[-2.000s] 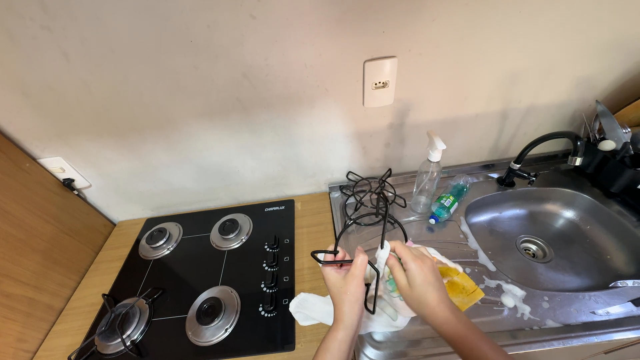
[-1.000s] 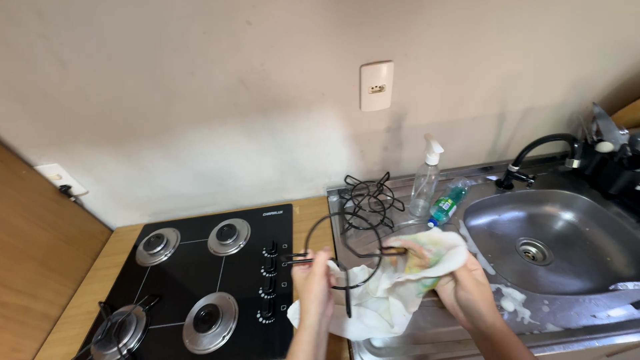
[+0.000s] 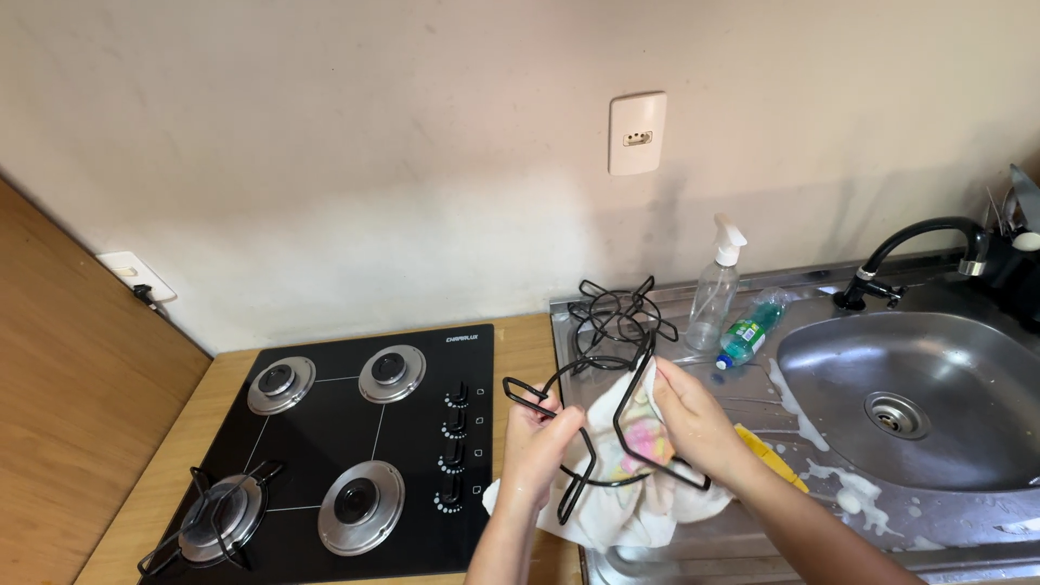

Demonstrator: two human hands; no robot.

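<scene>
A black wire burner grate (image 3: 624, 439) is tilted up between my hands, over the left edge of the steel sink top. My left hand (image 3: 536, 447) grips its left side, thumb across the wire. My right hand (image 3: 691, 418) pinches a white cloth (image 3: 621, 512) with a coloured print against the grate's right side; the cloth hangs below and behind the grate. Behind my hands, more black grates (image 3: 621, 313) lie on the drainboard. The black glass cooktop (image 3: 325, 439) is to the left, with another grate (image 3: 215, 512) on its front left burner.
A clear spray bottle (image 3: 713, 301) and a green detergent bottle (image 3: 751, 329) are behind my right hand. A yellow cloth (image 3: 772, 459) lies partly behind my right forearm. The steel sink basin (image 3: 910, 349) with a black faucet (image 3: 910, 244) is at right; foam (image 3: 861, 500) spots the counter.
The grate has turned in my hands and is tilted differently. My right hand, which held the bunched cloth out to the right, is now closer to my left, with the cloth hanging lower.
</scene>
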